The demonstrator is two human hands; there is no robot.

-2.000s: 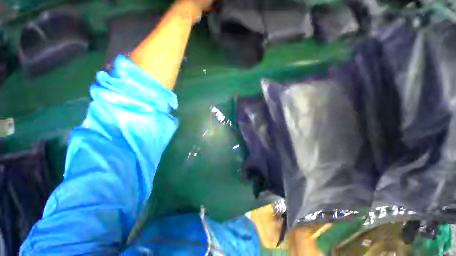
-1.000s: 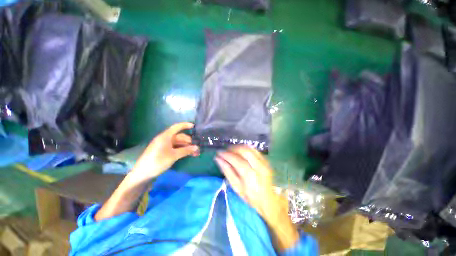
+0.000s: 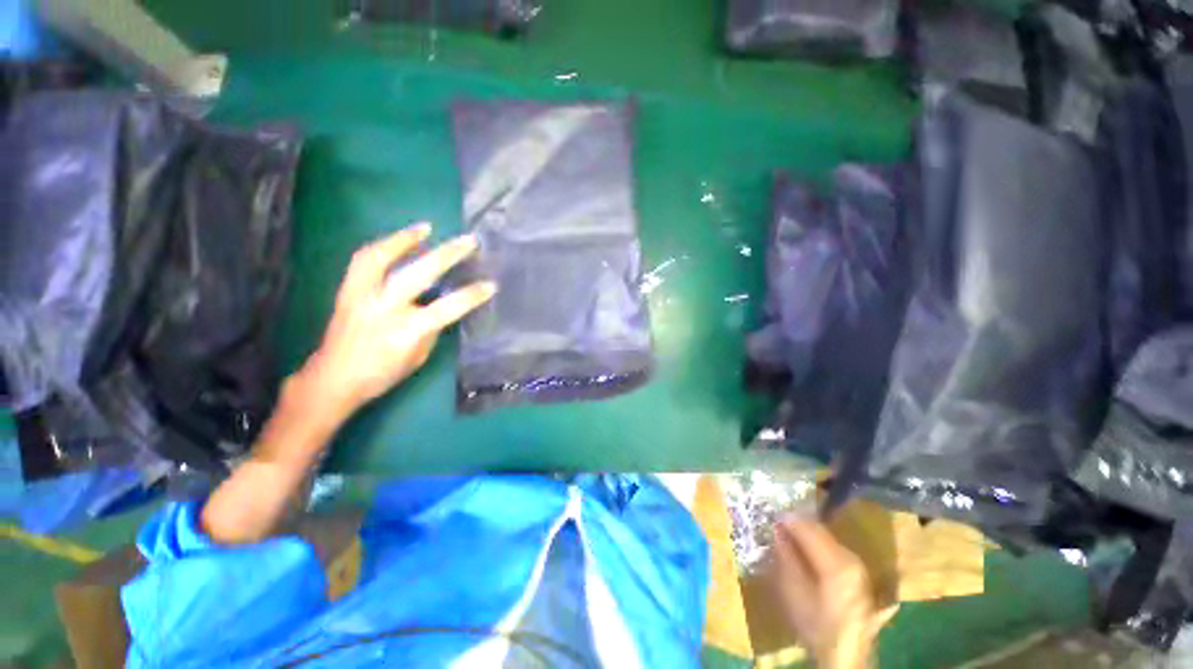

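Observation:
A filled dark grey-purple plastic bag (image 3: pixel 556 248) lies flat on the green bench surface in front of me, its shiny black mouth strip towards me. My left hand (image 3: pixel 399 307) is at the bag's left edge, fingers spread, fingertips touching or just over the edge, not closed on it. My right hand (image 3: pixel 824 588) is low at the right, below the bench edge, over an open carton (image 3: pixel 935 555) beside crumpled clear film (image 3: pixel 759 516). It is blurred; I cannot tell whether it holds anything.
Unfolded bags lie overlapping at the left (image 3: pixel 157 275) and in a larger pile at the right (image 3: pixel 1007 288). Folded packets (image 3: pixel 811 24) lie beyond the work area. A pale slanted metal bar (image 3: pixel 138 46) is at the upper left. Cardboard (image 3: pixel 98 608) shows at the lower left.
My left hand has moved from the bag mouth up to the bag's left side. My right hand has left the bag mouth and moved down right to the carton. The bag now lies released at its mouth.

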